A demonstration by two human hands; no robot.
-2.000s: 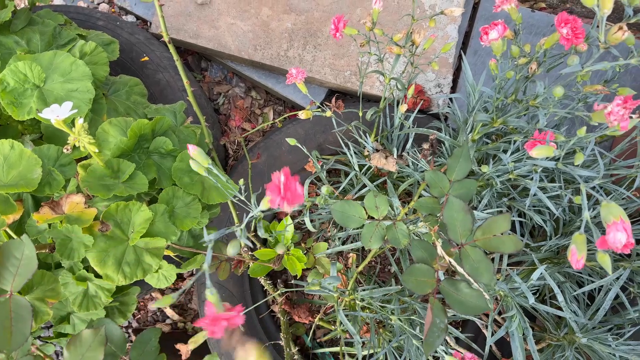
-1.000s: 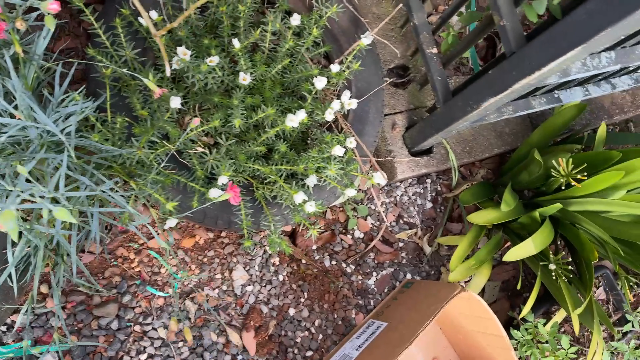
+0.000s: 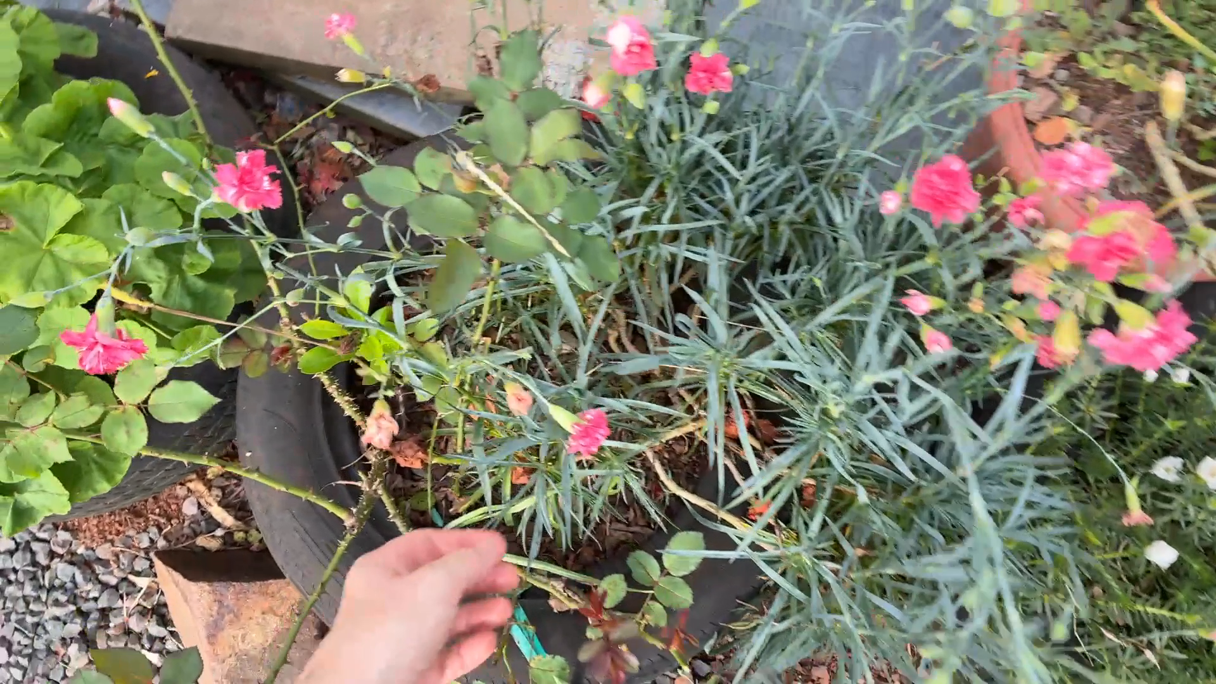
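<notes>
My left hand [image 3: 427, 603] reaches in from the bottom edge, its thumb and fingers closed together. A thin green rose stem [image 3: 551, 570] comes out at the fingertips and appears pinched between them. It leads right to small green leaves [image 3: 673, 591] and dark red young leaves [image 3: 608, 632]. Just above the hand stands a thorny rose cane [image 3: 366, 499]. A withered pink bloom [image 3: 380, 427] and a pink carnation [image 3: 589, 432] are farther up. The plants grow within a black tire planter [image 3: 285, 456]. My right hand is not in view.
Blue-green carnation foliage [image 3: 807, 380] fills the middle and right. Broad-leaved geranium foliage [image 3: 47, 237] is at the left. A terracotta pot rim [image 3: 1012, 123] stands at the upper right, a stone slab [image 3: 380, 38] at the top. Gravel [image 3: 81, 598] and a brownish block [image 3: 228, 613] lie lower left.
My left hand has come into view at the bottom. The view has swung away from the white flowers and cardboard box, back to the pink carnations.
</notes>
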